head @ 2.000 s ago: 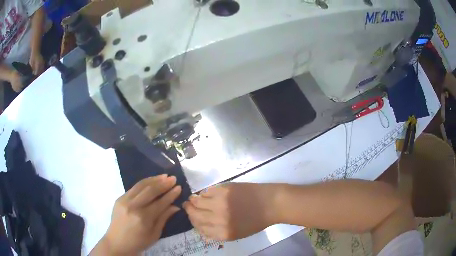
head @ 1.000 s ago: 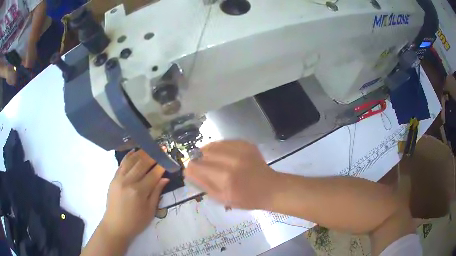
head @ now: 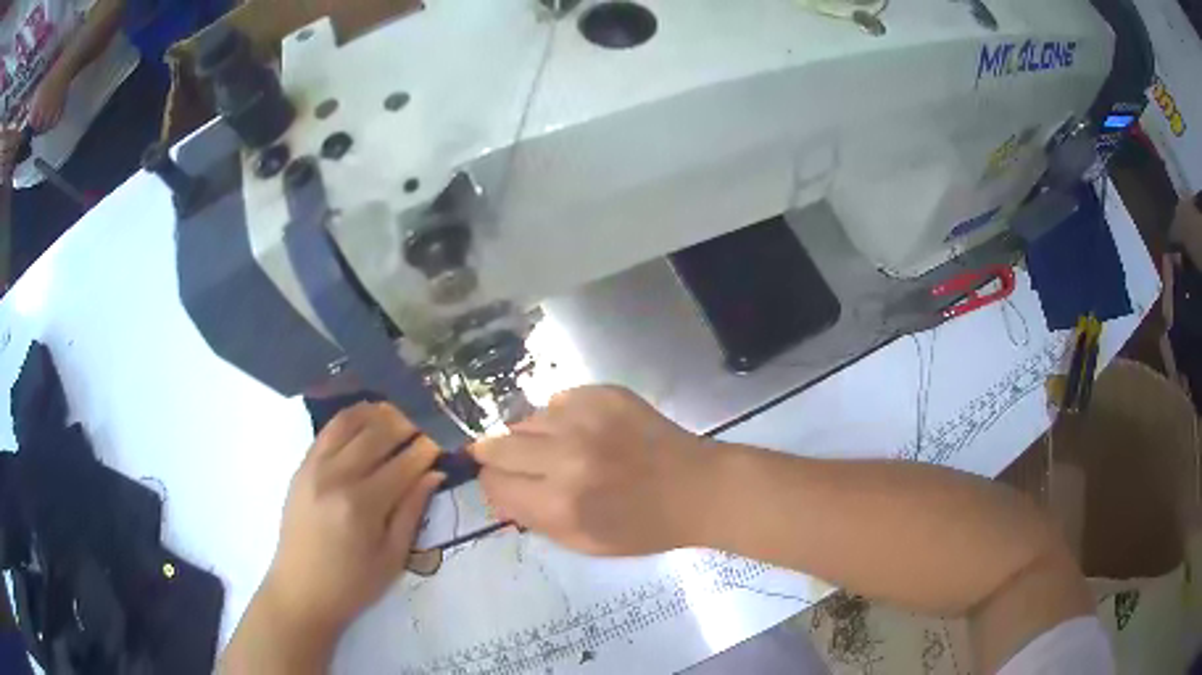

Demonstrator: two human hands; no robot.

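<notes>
A dark fabric piece (head: 457, 464) lies at the presser foot and needle (head: 485, 382) of the white sewing machine (head: 633, 145). Only a narrow edge shows between my hands, and another part shows behind my left fingers. My left hand (head: 353, 508) holds the piece on the left side, fingers bent. My right hand (head: 580, 468) pinches its right end just in front of the foot, over the metal bed (head: 633, 336). My fingertips hide much of the fabric, and glare blurs the needle area.
A heap of black pieces (head: 99, 554) lies at the left. A smartphone (head: 758, 293) lies on the bed, with red-handled snips (head: 973, 289) to its right. A yellow-and-black tool (head: 1084, 365) is at the right edge, above a cardboard box (head: 1134, 475). Another person's arm (head: 73, 66) is at top left.
Since two seconds ago, both hands have moved up toward the needle and less fabric shows in front. In the last second, the right hand has shifted slightly left and down.
</notes>
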